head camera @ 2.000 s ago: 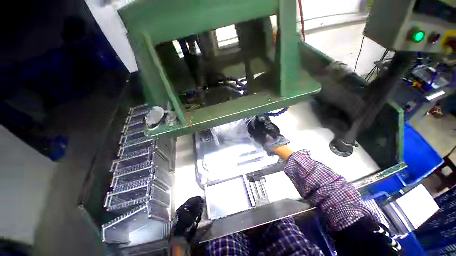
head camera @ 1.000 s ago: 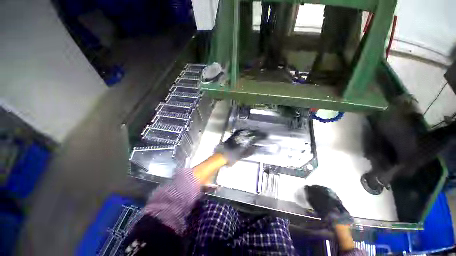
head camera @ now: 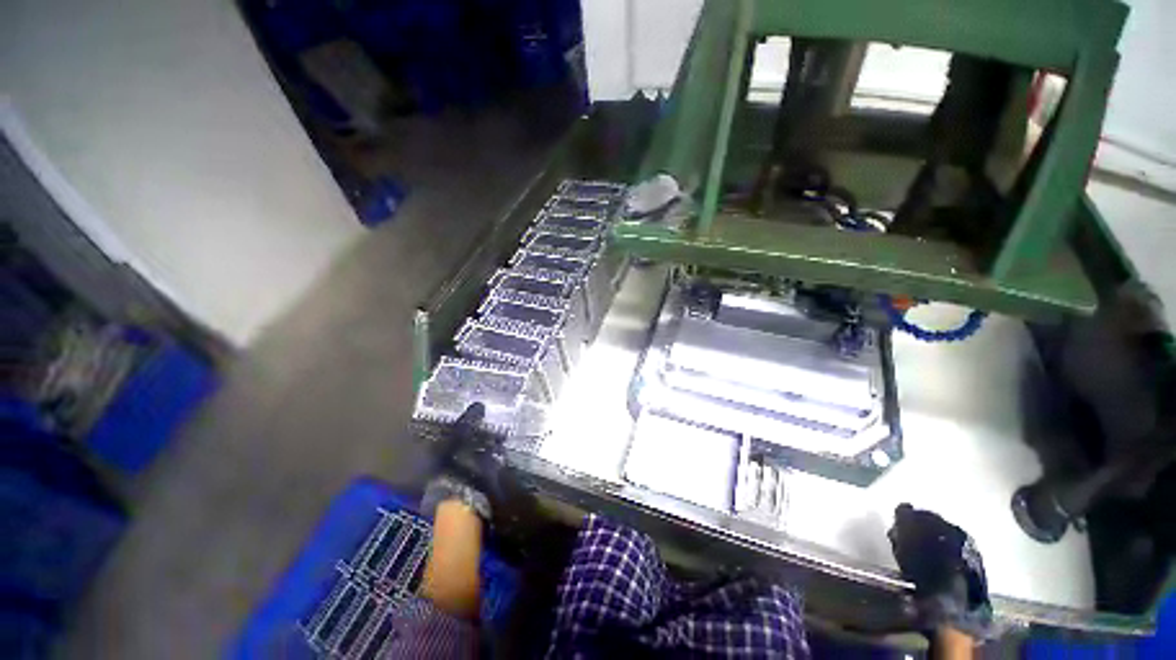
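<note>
My left hand (head camera: 475, 471), in a dark glove, is at the near end of the row of overlapping silver castings (head camera: 526, 310). Its fingers touch the front casting (head camera: 475, 389); whether they grip it is hidden. My right hand (head camera: 939, 565), also gloved, is at the table's front edge, right of the fixture, with no part visible in it; its finger spread is unclear. The silver fixture (head camera: 774, 374) lies under the green machine head, with long bars showing. A flat silver plate (head camera: 680, 460) and narrow strips (head camera: 761, 490) lie in front of it.
The green head frame (head camera: 851, 264) stands over the back of the fixture. A blue hose (head camera: 939, 333) curls behind right. A dark post base (head camera: 1039, 513) stands on the right. A blue crate with slotted castings (head camera: 374, 580) is below left.
The view has swung left. My left hand has moved from over the fixture to the front casting of the row. My right hand remains near the table's front edge.
</note>
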